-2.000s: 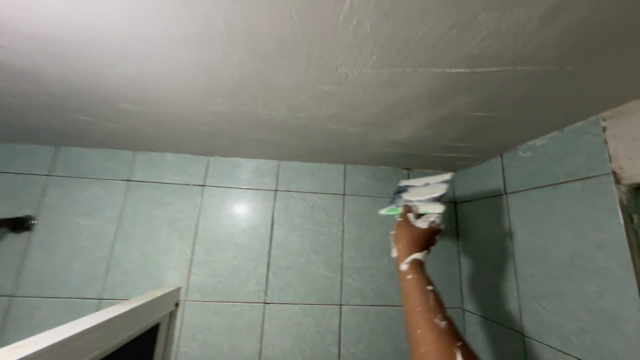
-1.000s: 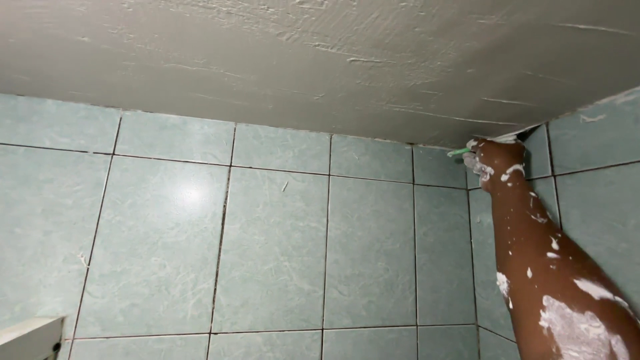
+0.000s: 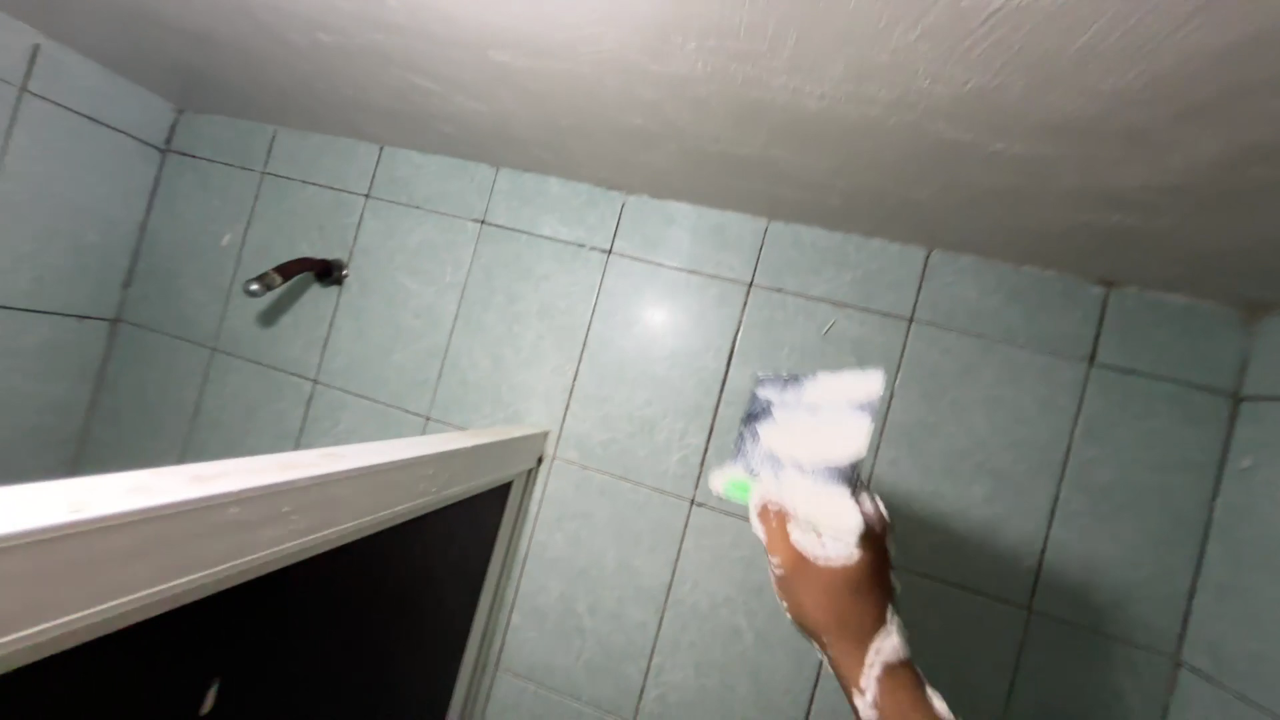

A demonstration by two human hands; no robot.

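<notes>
My right hand (image 3: 830, 580) rises from the lower right, smeared with white paste on its fingers and wrist. It is closed around a putty knife (image 3: 750, 415), whose broad, dark metal blade points up and carries thick bands of white filler paste (image 3: 815, 440). A bright green part of the tool (image 3: 737, 489) shows at the left of the fingers. The blade is in front of the pale green wall tiles, below the ceiling; whether it touches them I cannot tell. The hand and tool are slightly blurred. My left hand is out of view.
The grey plastered ceiling (image 3: 700, 110) slopes across the top, with ridges in its surface. Green tiles (image 3: 510, 330) line the walls. A shower arm (image 3: 300, 270) juts from the wall at the left. Below it, a white frame (image 3: 280, 490) borders a dark panel (image 3: 300, 600).
My right hand has come away from the corner below the ceiling, and the knife's paste-covered face shows again. The view has swung left, bringing the shower arm and white frame back in.
</notes>
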